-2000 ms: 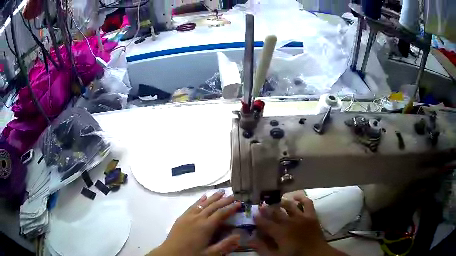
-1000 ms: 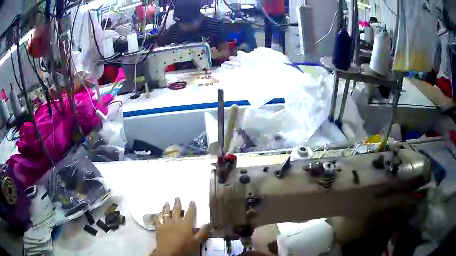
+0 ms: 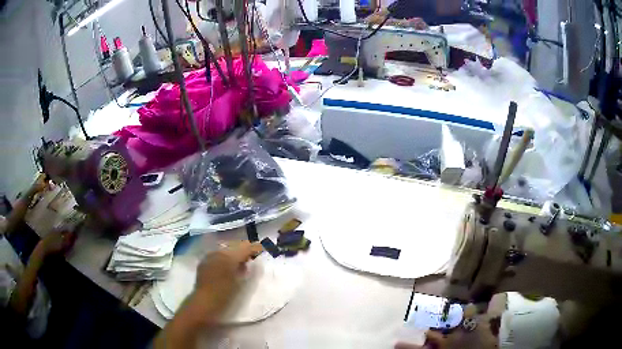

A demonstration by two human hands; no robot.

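Note:
My left hand (image 3: 221, 272) is blurred over the loose white panels (image 3: 273, 293) at left, its fingertips beside the small dark woven labels (image 3: 290, 240); whether it pinches anything I cannot tell. A white rounded panel (image 3: 354, 218) lies left of the sewing machine head (image 3: 532, 252), with one dark label (image 3: 385, 252) flat on it. The shiny needle plate (image 3: 436, 312) is bare in view. My right hand (image 3: 426, 339) shows only as blurred, shadowed skin at the bottom edge, under the machine; its grip is hidden. White folded pieces (image 3: 528, 320) lie near it.
A clear plastic bag of labels (image 3: 239, 177) and a stack of white pieces (image 3: 143, 255) lie at left. Behind them are bright pink fabric (image 3: 204, 102) and a purple-ended machine (image 3: 112, 180). Another person's hands (image 3: 54, 242) show at far left. Upright rods (image 3: 506, 150) stand on the machine head.
The view has swung left. My left hand has moved from the panel beside the machine to the loose panels and labels at left. The label on the panel shows uncovered again.

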